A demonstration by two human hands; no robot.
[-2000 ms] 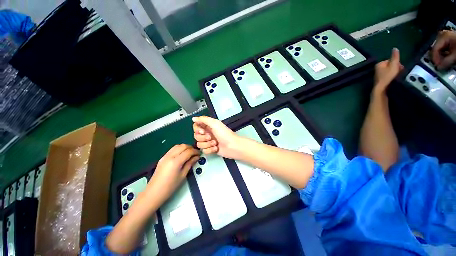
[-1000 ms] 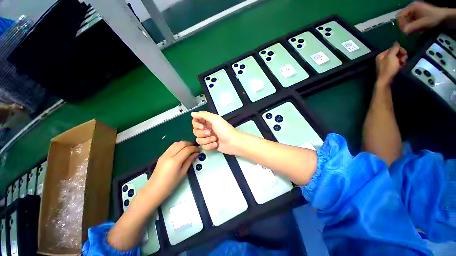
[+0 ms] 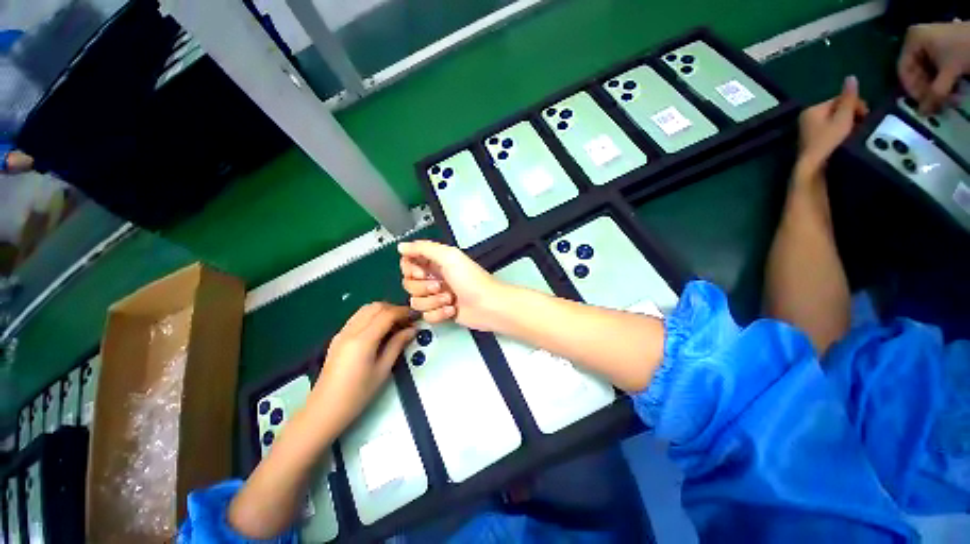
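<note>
Pale green phone covers lie in the slots of a black foam tray [image 3: 481, 491] in front of me. My left hand [image 3: 367, 345] is over the tray, its fingertips at the dark camera lenses of the middle phone cover [image 3: 468, 409]. My right hand [image 3: 445, 285] is just above and beside it, over the top of the same cover, with fingers curled. The fingertips of both hands meet near the top lens, and no part shows between them; whether something tiny is pinched I cannot tell. My forearms partly hide the covers on either side.
An open brown carton [image 3: 207, 398] with clear plastic scraps [image 3: 149, 441] stands at the left. A second black tray [image 3: 628, 188] of covers lies behind. A grey post [image 3: 308, 117] rises beyond. At right are another person's hands [image 3: 828, 128] and more covers.
My two hands stay at the middle cover with almost no change. At the far right, the other person's upper hand has moved back down over the covers there.
</note>
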